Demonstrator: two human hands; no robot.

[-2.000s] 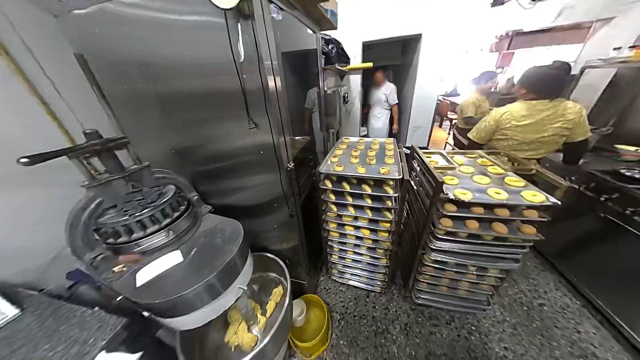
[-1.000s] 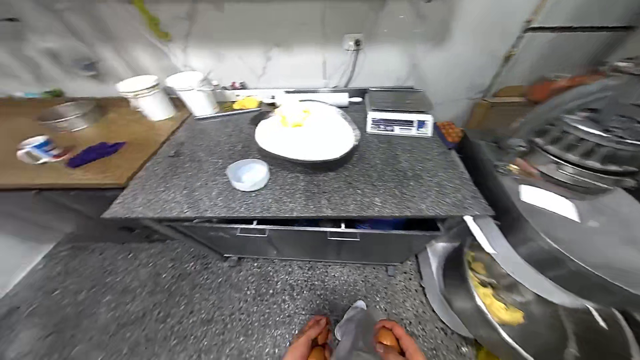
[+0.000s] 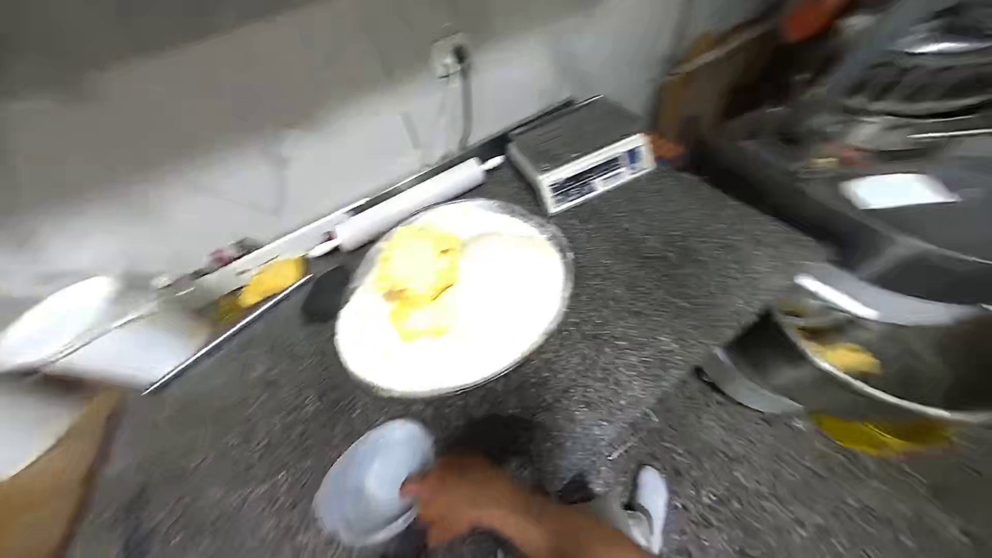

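Motion blur softens the whole view. My right hand (image 3: 457,496) reaches in from the bottom, with its fingers closed at the right rim of a translucent white plastic bowl (image 3: 360,480), which looks tilted. Whether an egg is in that hand cannot be seen. My left hand is out of view. Beyond the small bowl, a large round bowl holds white powder (image 3: 496,310) that looks like flour, with a yellow mass (image 3: 418,275) on its left part.
On the dark speckled countertop (image 3: 651,256) are a white rolling pin (image 3: 411,203) and a digital scale (image 3: 577,155), both near the wall. White containers (image 3: 70,318) stand at left. At right is a metal mixer bowl (image 3: 891,356) with yellow dough, above a yellow bucket (image 3: 883,434).
The view has swung to the counter, now closer and tilted. Both hands held eggs near the bottom one second ago; my right hand has since moved to the plastic bowl and my left has left view.
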